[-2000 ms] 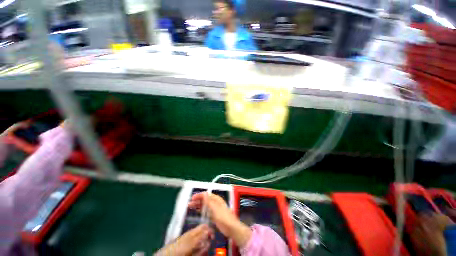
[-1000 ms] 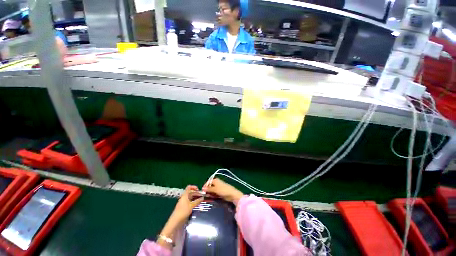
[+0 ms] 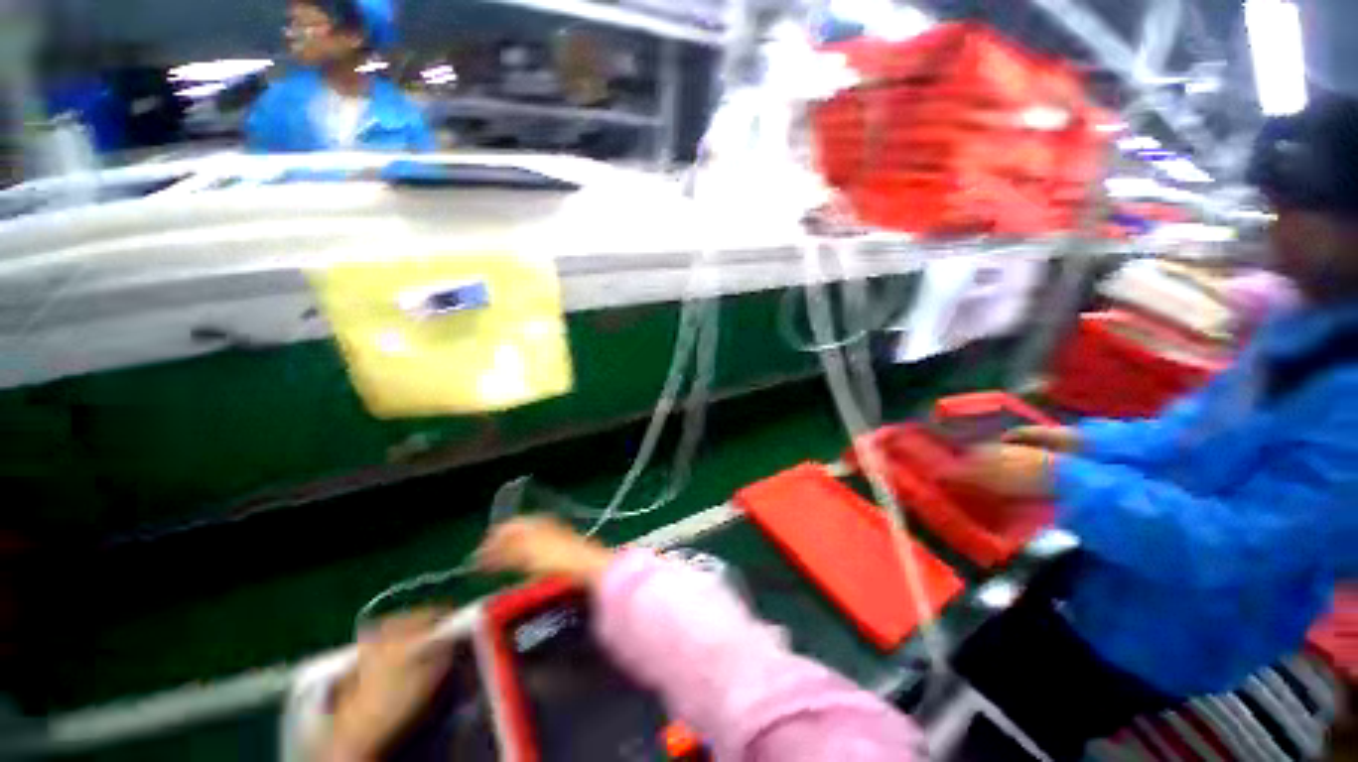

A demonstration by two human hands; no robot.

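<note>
A dark tablet (image 3: 593, 688) lies in a red tray (image 3: 501, 692) at the bottom centre, with a small orange mark low on its right. A white tray (image 3: 310, 712) stands left of it, holding something dark, partly covered by my left hand. My left hand (image 3: 390, 685) is blurred over the white tray; whether it grips anything cannot be told. My right hand (image 3: 539, 548) is blurred at the red tray's far edge, beside a thin white cable (image 3: 402, 590). Whether it holds the cable cannot be told.
An empty-looking red tray (image 3: 849, 551) lies to the right. A person in blue (image 3: 1221, 506) handles another red tray (image 3: 953, 484) there. White cords (image 3: 849, 350) hang from the shelf. A yellow sheet (image 3: 447, 350) with a small meter hangs on the shelf edge. Red trays (image 3: 953, 134) are stacked above.
The view has swung right, bringing in the person in blue. My hands, together at a tablet's top edge before, are now apart: left over the white tray, right at the red tray.
</note>
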